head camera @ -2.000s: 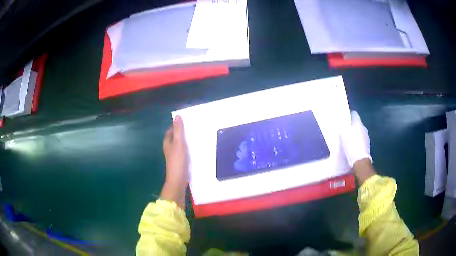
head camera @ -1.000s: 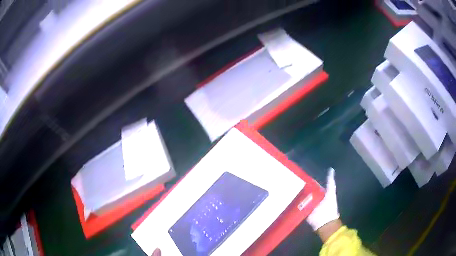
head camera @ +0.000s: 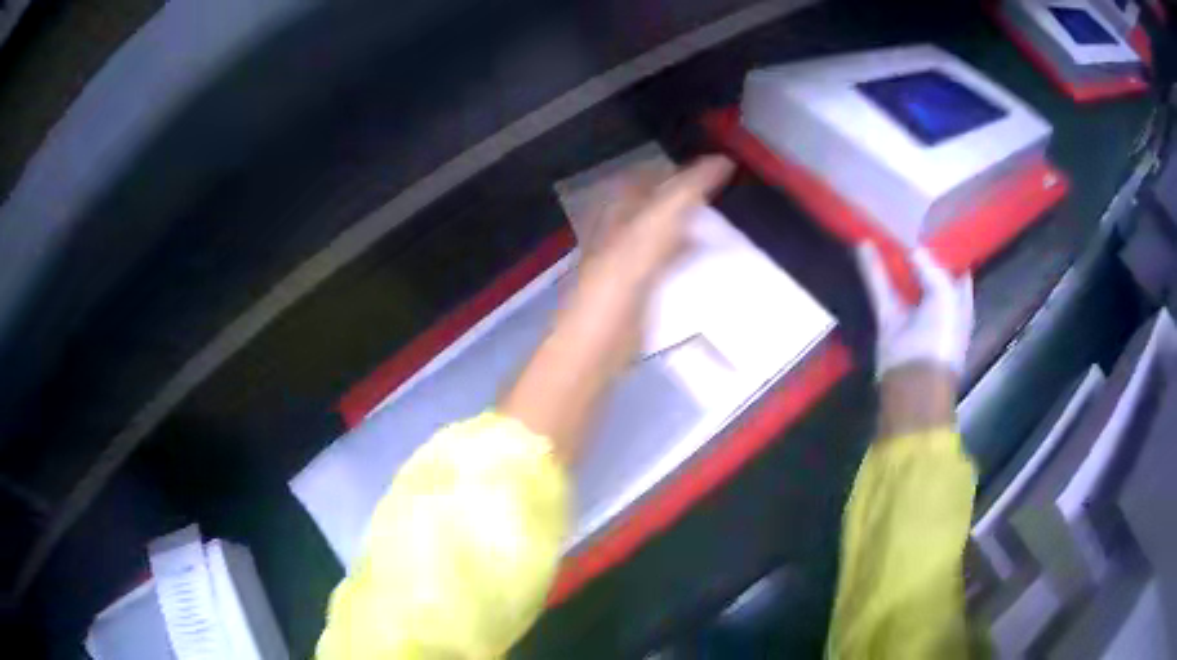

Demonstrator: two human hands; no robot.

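Note:
A closed white box (head camera: 852, 142) with a dark tablet picture on its lid sits on a red mat (head camera: 1000, 222) at the upper right. My gloved right hand (head camera: 923, 310) touches the mat's near corner; its grip is unclear. A box base (head camera: 742, 284) with a thin whitish sheet (head camera: 426, 451) over its left part sits on another red mat (head camera: 704, 484) in the centre. My bare left hand (head camera: 645, 226), blurred, reaches across this box beside a pale paper piece (head camera: 594, 194); its hold on the paper is unclear. My left forearm hides part of the box.
Another closed box (head camera: 1058, 45) on a red mat is at the top right. A part-packed box (head camera: 245, 600) with a printed white paper (head camera: 183, 600) is at the lower left. Staggered white boxes or lids (head camera: 1097, 451) stand at the right edge. A curved rail (head camera: 323, 245) borders the far side.
The closed box and mat have moved away to the upper right. My left hand has left the box and reached over the part-packed box. The view has shifted along the bench.

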